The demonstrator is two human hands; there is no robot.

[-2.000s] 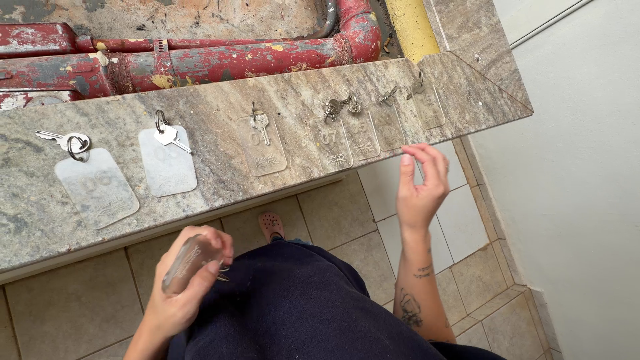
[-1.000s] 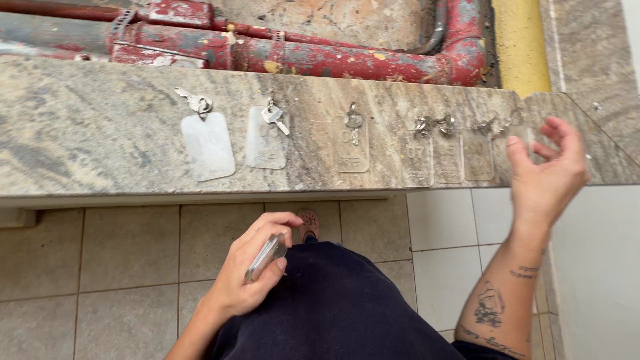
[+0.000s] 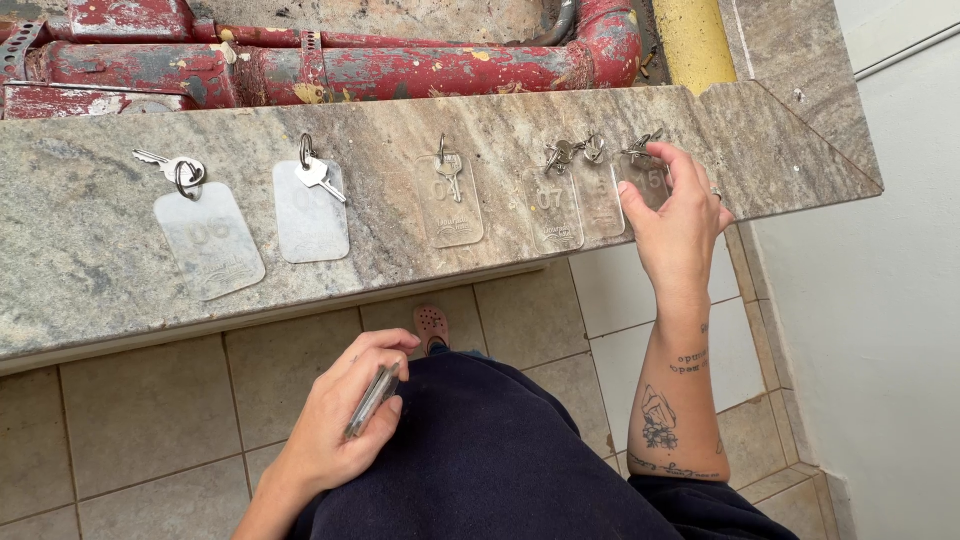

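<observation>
My left hand (image 3: 349, 412) holds a small stack of clear plastic key tags (image 3: 373, 400) edge-on over my lap. My right hand (image 3: 675, 202) is at the rightmost visible clear tag (image 3: 645, 178) on the stone ledge, thumb at its left side and fingers at its upper right; whether it grips the tag is unclear. Left of it lie a partly overlapped clear tag (image 3: 602, 202), another clear tag (image 3: 555, 217) and, apart from these, a clear tag with a key (image 3: 450, 202). Farther left are two whitish tags (image 3: 311, 225) (image 3: 214, 251) with keys on rings.
The granite ledge (image 3: 360, 277) runs across the view. Behind it are red-painted pipes (image 3: 427, 71) with flaking paint and a yellow pipe (image 3: 694, 45). A pale wall (image 3: 870, 300) stands at the right. Below are floor tiles (image 3: 150, 412) and a pink clog (image 3: 430, 324).
My right hand has moved left from beyond the right end of the tag row to the rightmost visible tag. My left hand has kept hold of its stack.
</observation>
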